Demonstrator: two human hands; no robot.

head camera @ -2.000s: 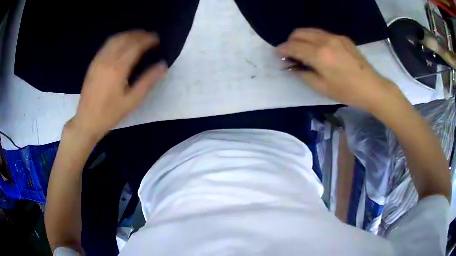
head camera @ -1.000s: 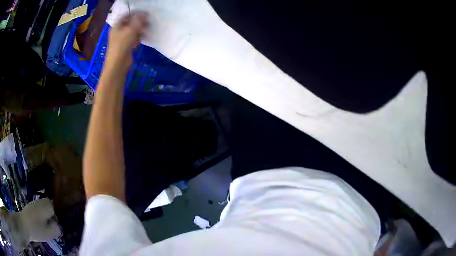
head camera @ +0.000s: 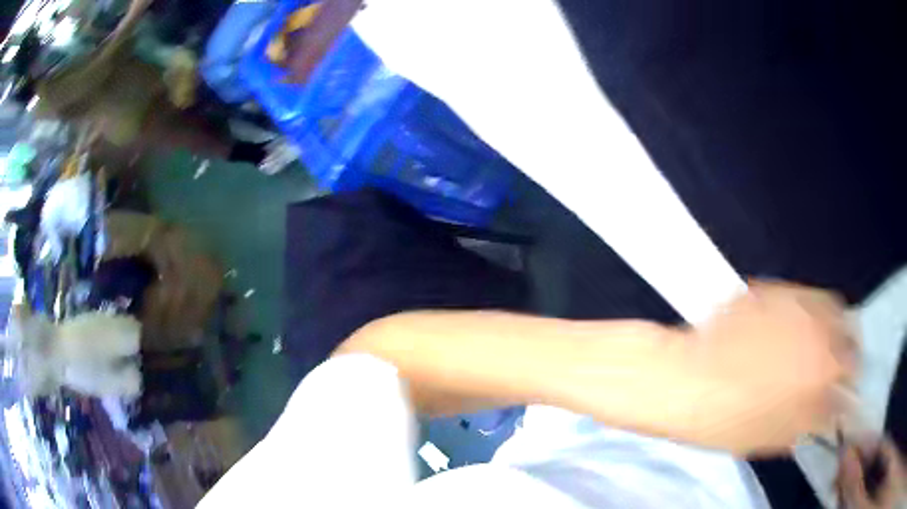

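Note:
My left hand (head camera: 781, 363) is blurred, over the white table cover (head camera: 597, 149) at the right. Its fingers are curled and I cannot tell if they hold anything. My right hand (head camera: 865, 472) is cut off at the lower right corner, close to my left fingertips. A small dark thing (head camera: 837, 437) shows between the two hands, too blurred to name. A large black fabric panel (head camera: 756, 129) lies on the cover at the upper right.
Blue plastic crates (head camera: 368, 129) stand left of the table. A dark cloth (head camera: 388, 268) hangs or lies below them. The green-grey floor (head camera: 249, 219) has white scraps on it. Blurred heaps of goods (head camera: 80, 338) fill the far left.
The view has swung left. My left hand has come from the table's left end across to the right. My right hand, out of the picture one second ago, shows at the lower right.

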